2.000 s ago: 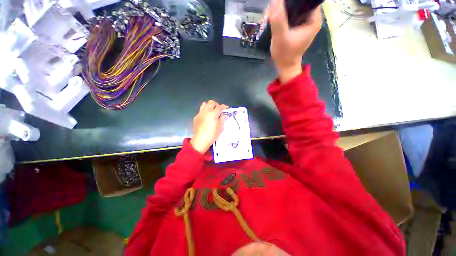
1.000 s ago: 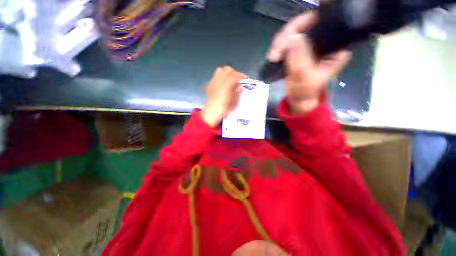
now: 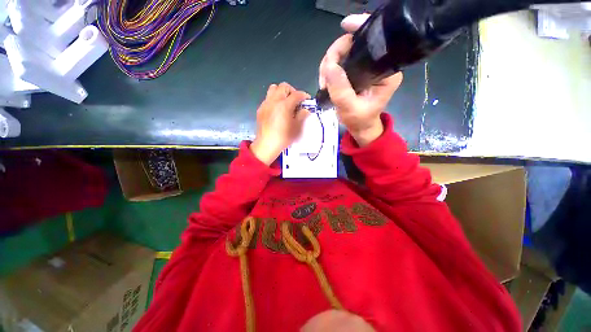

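A white open housing [image 3: 310, 155] with a thin dark wire curving inside it is held at the bench edge, against the red hoodie. My left hand [image 3: 280, 122] grips its left and upper side. My right hand [image 3: 356, 91] is wrapped around a thick black electric screwdriver [image 3: 382, 48] with a pale label. The screwdriver's dark tip points down-left and meets the housing's top edge. The exact contact point is too small to tell.
White T-shaped housings [image 3: 58, 55] are piled at the left on the dark mat. A looped multicoloured wire bundle [image 3: 146, 45] lies beside them. A pale board [image 3: 531, 97] is at the right. An open carton [image 3: 146, 175] with small parts stands below the bench edge, and a larger carton [image 3: 486, 207] at the right.
My right hand has brought the black screwdriver from the back of the bench down to the housing's top edge. My left hand still holds the housing. The view has also shifted.
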